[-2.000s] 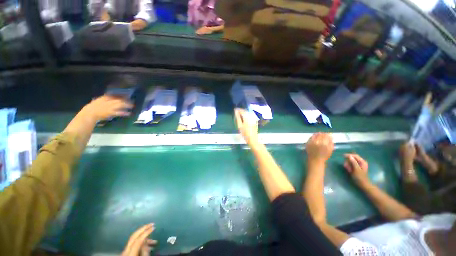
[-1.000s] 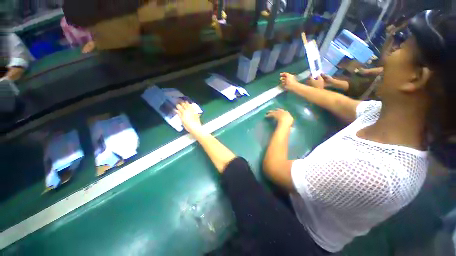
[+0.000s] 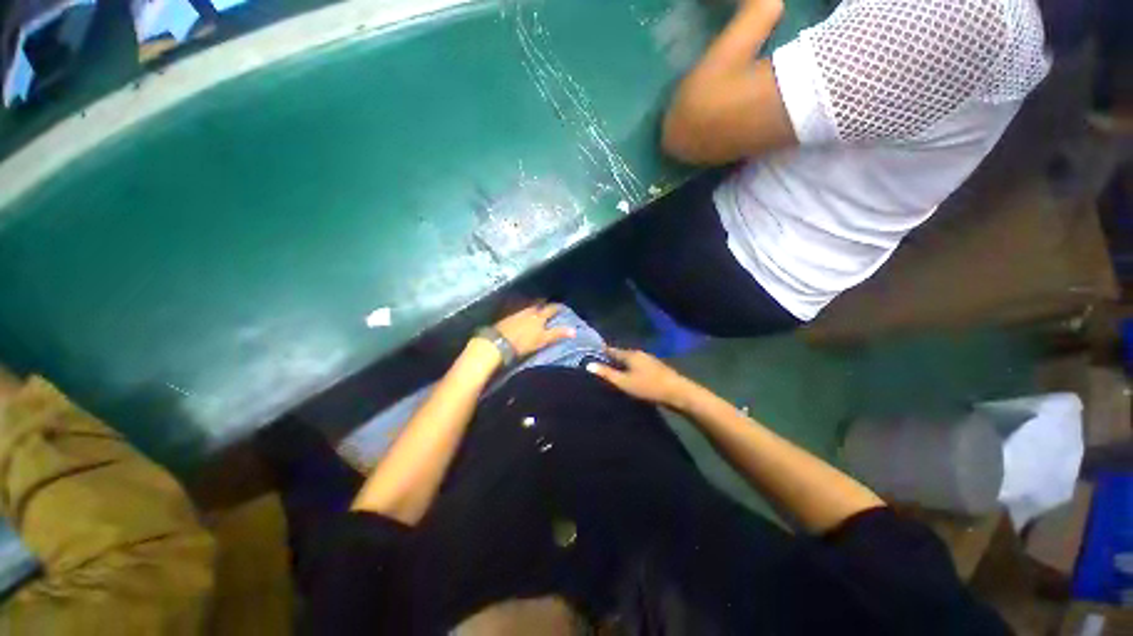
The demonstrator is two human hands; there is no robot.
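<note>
My left hand (image 3: 528, 329), with a band at its wrist, rests on light-blue denim (image 3: 574, 338) in my lap, below the table edge. My right hand (image 3: 636, 375) lies at my waist on the right, at the edge of my black top. No carton shows in either hand. What may lie under the right fingers is hidden. Parts of white and light-blue cartons (image 3: 168, 22) lie on the green belt at the top left, cut off by the picture's edge.
The green worktop (image 3: 311, 186) and white rail (image 3: 186, 93) run across the upper left. A person in a white mesh top (image 3: 857, 149) sits at right. A mustard sleeve (image 3: 100, 522) is at lower left. A grey bin (image 3: 926, 460) with a white bag stands on the floor.
The view has turned down to my lap. My right hand has left the carton on the belt and is now at my waist. My left hand now shows on my lap.
</note>
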